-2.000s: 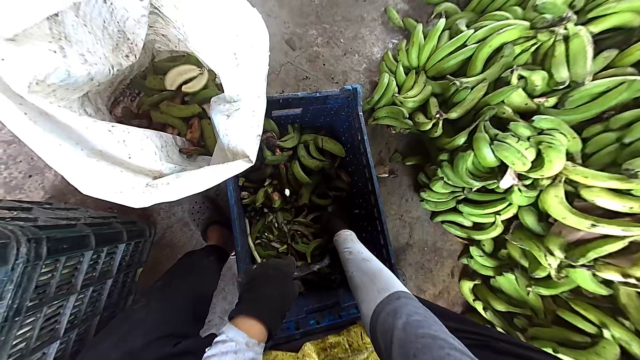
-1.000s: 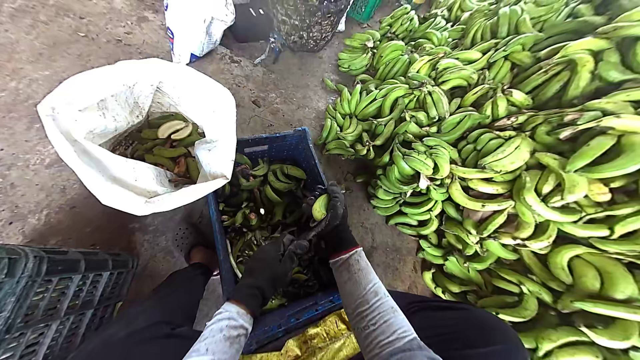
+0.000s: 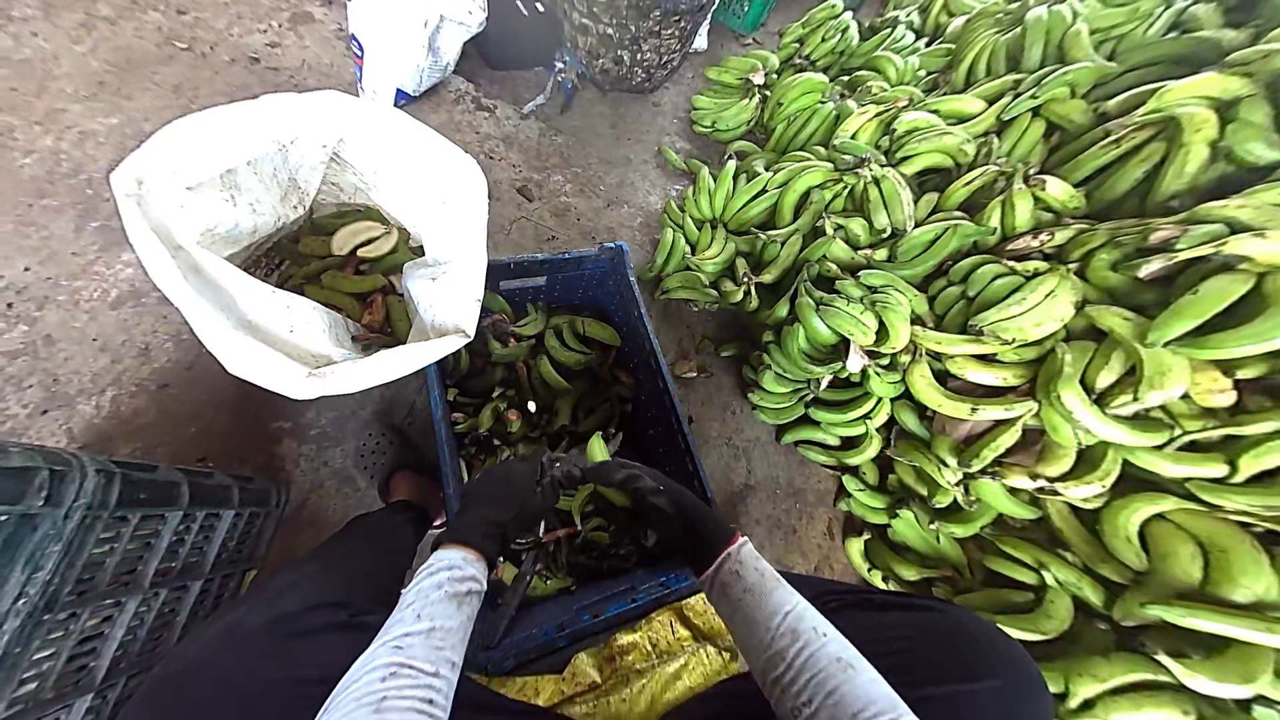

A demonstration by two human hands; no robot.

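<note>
My left hand [image 3: 503,502], in a dark glove, is over the near half of a blue plastic crate [image 3: 655,350], fingers bent inward. What it holds is hidden; a dark, narrow, blade-like thing [image 3: 514,598] shows just below it. My right hand [image 3: 672,508], also gloved, is curled close to the left one around a small green plantain [image 3: 598,448], whose pale green tip sticks up between the hands. Under both hands lie green plantain pieces and dark scraps [image 3: 515,385] in the crate.
An open white woven sack [image 3: 450,220] with plantain pieces stands beyond the crate at the left. Heaped green plantain bunches [image 3: 960,350] cover the floor at right. A dark plastic crate [image 3: 130,590] is at lower left, and yellow sheeting [image 3: 630,660] lies nearest me.
Two seconds ago my right hand was low inside the crate; one second ago it held a green plantain at the crate's right edge. Now it is nearer the left hand. The view has shifted.
</note>
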